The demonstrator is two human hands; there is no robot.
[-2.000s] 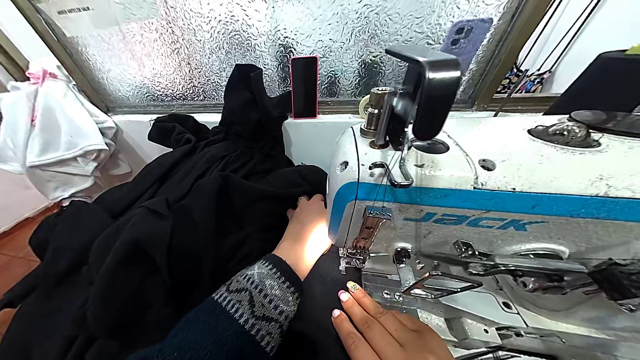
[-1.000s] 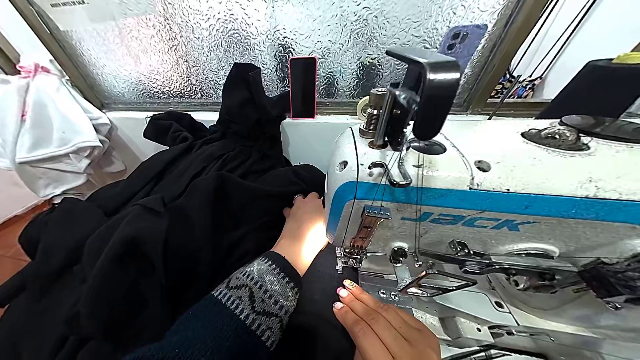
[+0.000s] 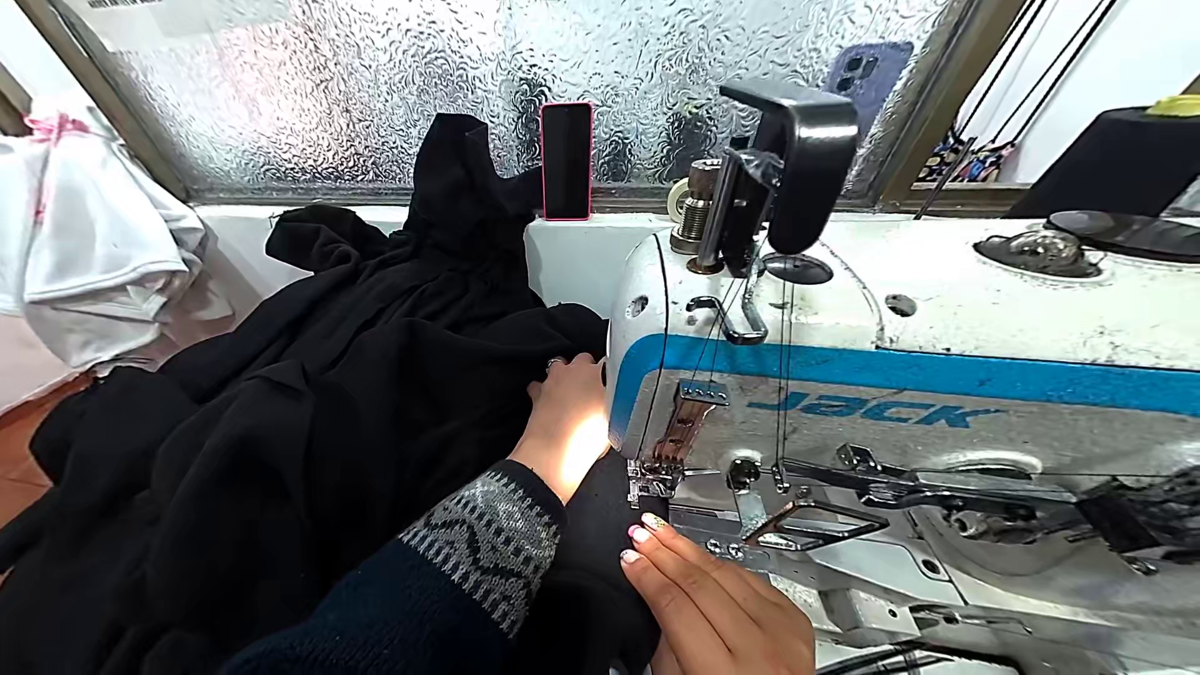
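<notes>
Black fabric (image 3: pixel 356 441) lies heaped to the left of a white and blue Jack industrial sewing machine (image 3: pixel 937 375) and runs under its presser foot (image 3: pixel 653 480). My left hand (image 3: pixel 567 412) rests on the cloth beside the machine head, behind the foot, its fingertips partly hidden against the fabric. Just in front of the foot, my right hand (image 3: pixel 717 600) lies with fingers extended and close together, the fingertips on the cloth edge. Neither hand is seen to pinch the fabric. Threads run down the machine's face to the needle area, where the needle tips are hard to make out.
A phone with a pink edge (image 3: pixel 567 161) stands upright on the ledge against the textured window (image 3: pixel 375 94). White garments (image 3: pixel 103 244) hang at the left. Above the machine head rises a black bracket (image 3: pixel 811 159). Black material (image 3: pixel 1087 164) lies behind the machine at the right.
</notes>
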